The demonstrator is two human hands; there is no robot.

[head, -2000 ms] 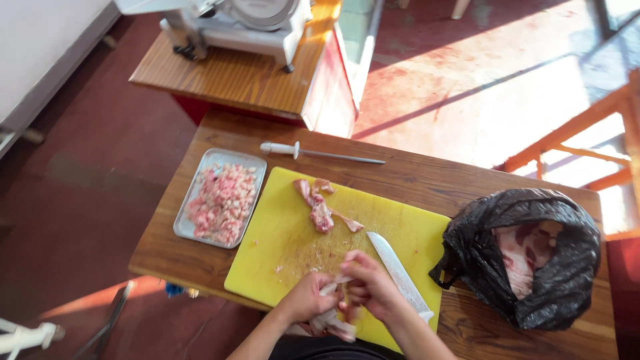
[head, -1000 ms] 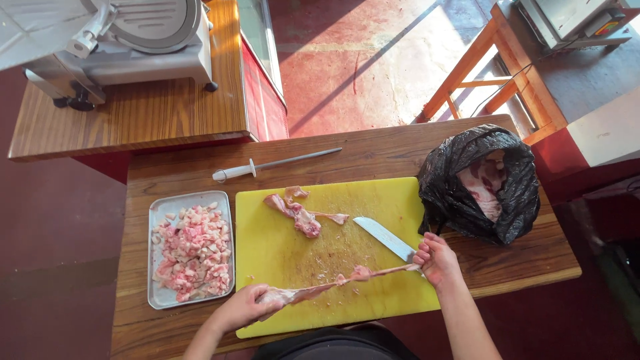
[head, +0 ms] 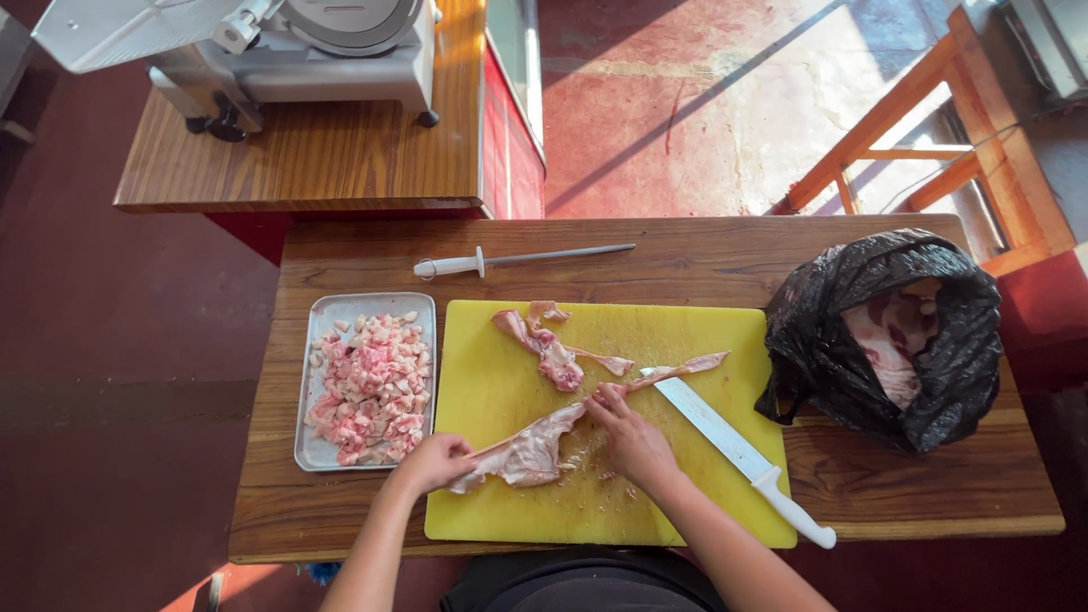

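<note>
A long strip of raw meat with a pale membrane (head: 531,450) lies diagonally over the yellow cutting board (head: 493,518). My left hand (head: 435,463) grips its lower left end at the board's edge. Over the strip's middle is my right hand (head: 627,433), its fingertips on the meat; its thin far end crosses the tip of a white-handled knife (head: 718,429), which lies at the board's right side. Another piece of raw meat trimmings (head: 548,348) rests near the board's top. A metal tray (head: 310,425) to the left holds diced meat (head: 370,391).
Behind the board lies a white-handled sharpening steel (head: 527,260) on the wooden table (head: 705,255). A black plastic bag (head: 960,357) with raw meat inside stands at the right. A metal slicer (head: 340,81) sits on a wooden counter (head: 297,161) at the back left.
The strip, stretched between my hands a second ago, now lies across the board. My right hand has moved left, away from its far end, to its middle. The view has shifted.
</note>
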